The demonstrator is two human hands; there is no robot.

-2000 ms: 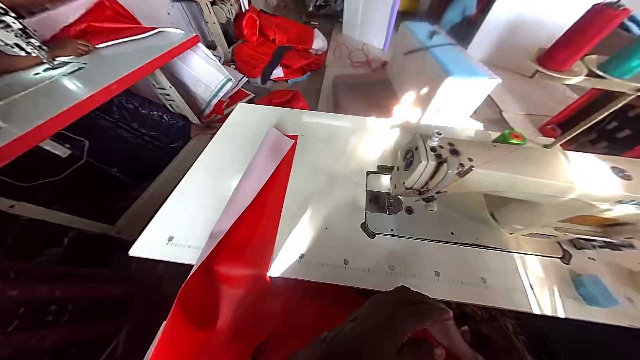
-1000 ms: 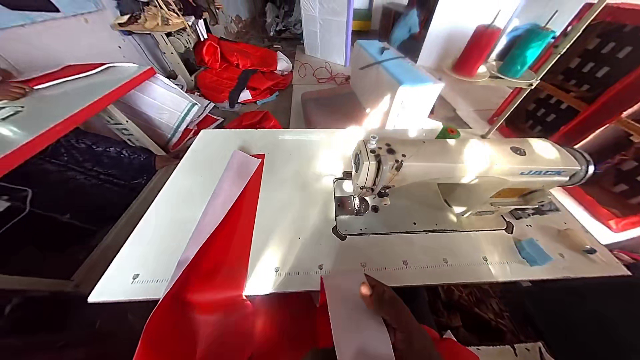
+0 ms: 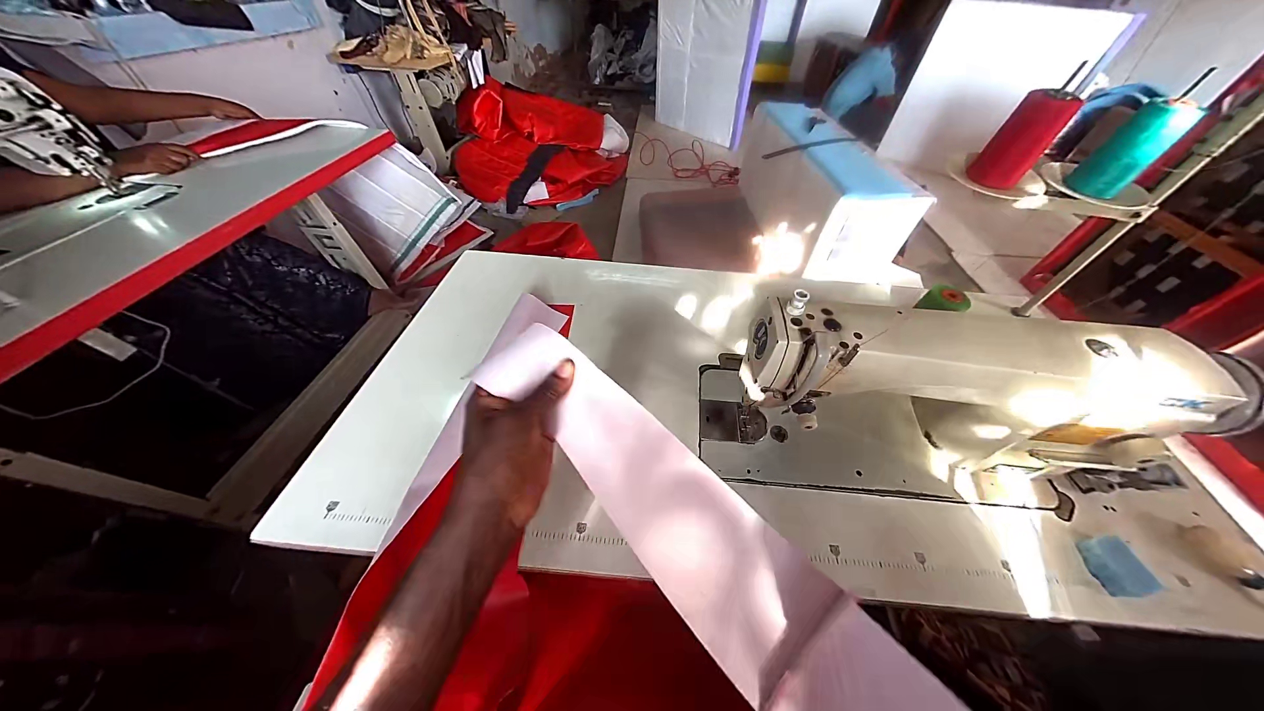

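My left hand [image 3: 509, 434] reaches up from the bottom edge and pinches the end of a long pale pink-white fabric strip [image 3: 671, 504]. The end folds over above the fingers, and the strip runs down to the lower right, out of view. Beneath the hand, shiny red fabric [image 3: 434, 563] with a pale edge band [image 3: 444, 444] lies across the left part of the sewing table [image 3: 336, 444] and hangs over its front edge. To the right of the strip stands a white industrial sewing machine [image 3: 948, 365]. My right hand is not in view.
Red [image 3: 1027, 138] and green [image 3: 1136, 148] thread cones stand behind the machine. A blue cloth scrap [image 3: 1118, 566] lies on the table's right part. At far left, another person's hands [image 3: 158, 158] work at a second red-edged table [image 3: 237, 212]. Red fabric [image 3: 538, 138] is heaped beyond.
My right hand, on the pale strip near the table's front edge a second ago, has left view. My left hand has come into view holding the strip's end over the table's left part.
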